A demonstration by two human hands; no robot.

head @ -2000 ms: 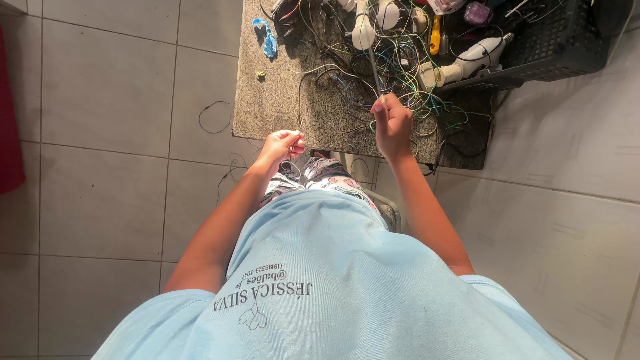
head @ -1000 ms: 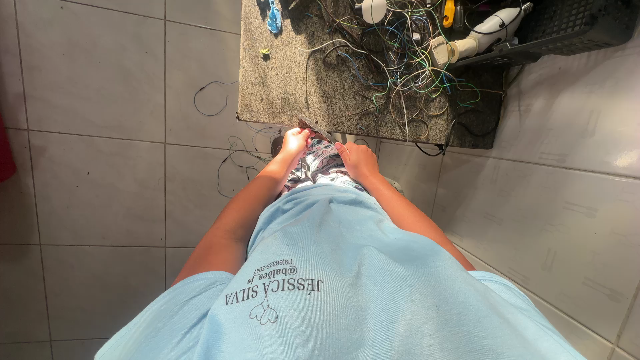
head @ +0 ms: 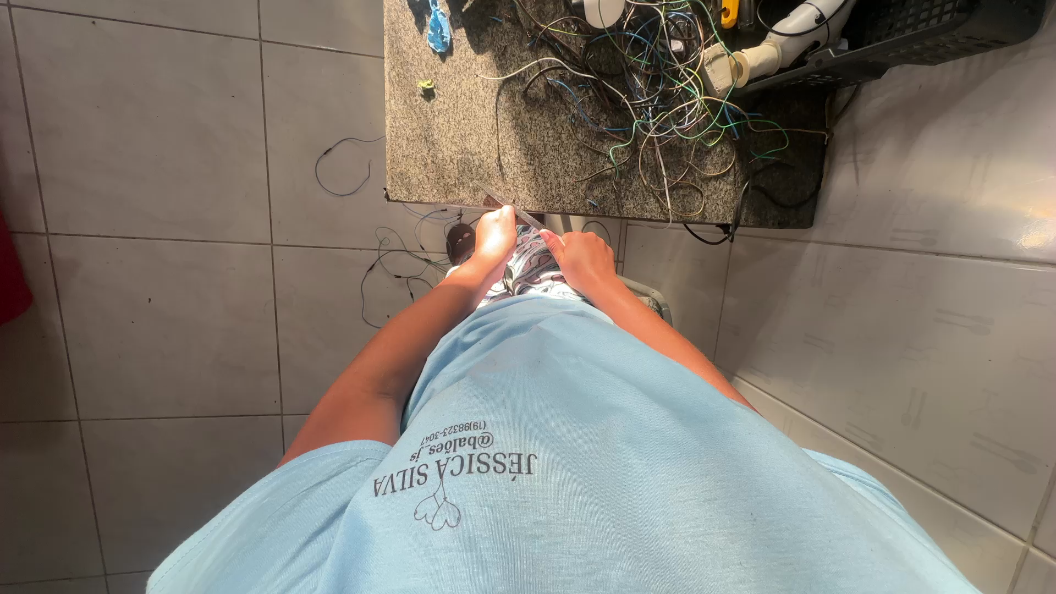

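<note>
My right hand is closed on a thin, flat, blade-like tool, perhaps a knife, whose far end points up and left over the table's front edge. Close beside it, my left hand has its fingers pinched together at the tool, above my lap; what lies between the fingers is too small to tell. Beyond both hands, a tangle of thin electrical wires in green, blue, white and dark colours spreads over the speckled stone table.
A black plastic crate stands at the back right, with a white fitting beside it. A blue scrap and a small yellow-green bit lie on the table's left. Loose wires lie on the floor at left.
My right hand has come down from the wire tangle to beside my left hand. The blade-like tool shows at my hands one second ago and now. The view has shifted somewhat.
</note>
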